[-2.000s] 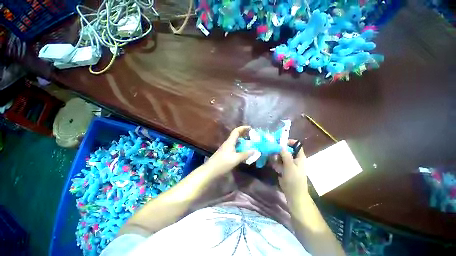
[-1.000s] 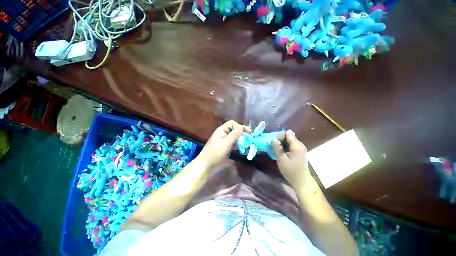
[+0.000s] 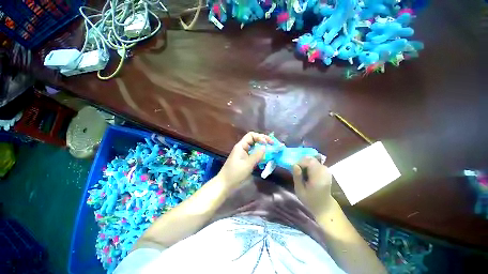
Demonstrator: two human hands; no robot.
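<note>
A small bright blue plush toy (image 3: 289,155) with pale parts is held between both hands at the table's near edge. My left hand (image 3: 241,160) grips its left end between thumb and fingers. My right hand (image 3: 314,182) holds its right end, with the fingers curled. A small dark thing shows at the right fingers, mostly hidden; I cannot tell what it is. A small pale tip sticks out above the right fingers.
A heap of blue toys (image 3: 348,37) lies at the far side. A blue tub (image 3: 80,225) full of toys stands at the lower left. A blank card (image 3: 366,173) and a pencil (image 3: 351,128) lie right. White power strips (image 3: 85,62) with coiled cable lie far left. One toy shows at the right edge.
The toy has turned in my hands since two seconds ago. My right fingers have closed over its right end, and the black thing seen on that hand is now mostly hidden. The view has shifted slightly.
</note>
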